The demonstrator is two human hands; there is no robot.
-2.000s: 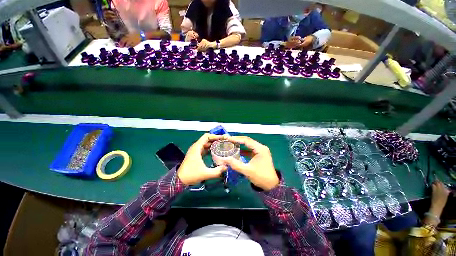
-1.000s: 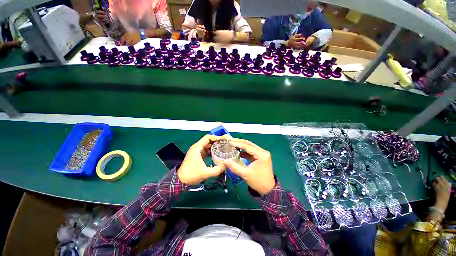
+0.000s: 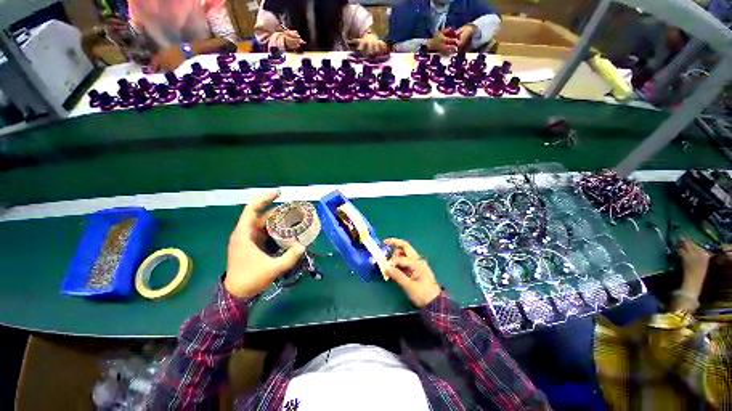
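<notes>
My left hand grips a palm-sized pale ring assembly with a toothed rim and open centre, thumb in front and fingers behind. Dark and white lead wires hang below it. The blue tape dispenser lies on the green bench just right of the ring, with a yellow-amber roll inside. My right hand is at the dispenser's near end, with thumb and forefinger pinched on the end of the tape strip.
A blue bin of small metal parts and a masking tape roll are at left. A clear blister tray with wired rings and a wire bundle are at right. Across the conveyor, people sit behind dark purple housings.
My right hand has left the ring and moved to the tape at the dispenser. My left hand has moved left with the ring, uncovering the dispenser. The whole view has shifted.
</notes>
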